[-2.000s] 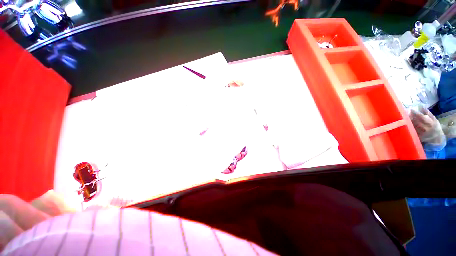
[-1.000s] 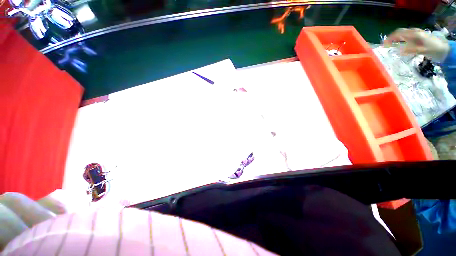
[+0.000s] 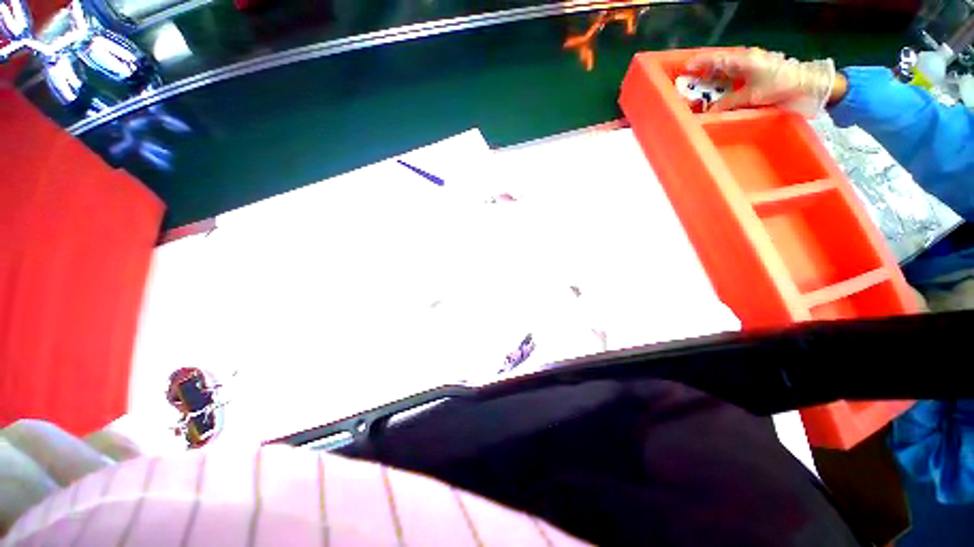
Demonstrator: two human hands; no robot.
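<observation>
My left hand (image 3: 48,459) is partly in view at the lower left, blurred and cut off by the frame edge and a pink striped sleeve; its grip cannot be told. My right hand is not in view. A white work sheet (image 3: 320,278) lies in front of me. An amber-brown shiny part (image 3: 194,406) lies at its lower left, just beyond my left hand. A small purplish shiny piece (image 3: 518,353) lies near the front edge. A slim dark tool (image 3: 421,172) lies near the far edge.
An orange-red compartment tray (image 3: 737,230) stands at the right. Another person's gloved hand (image 3: 774,81) is at its far pocket, touching a small white-and-dark part (image 3: 702,90). A tall red block (image 3: 75,267) stands left. A dark green conveyor (image 3: 352,118) runs behind; a chrome figure (image 3: 80,48) is beyond.
The other person's gloved hand has moved left from the neighbouring work area into the tray's far pocket. A red tray end now shows below the black edge at right. My left hand stays nearly still.
</observation>
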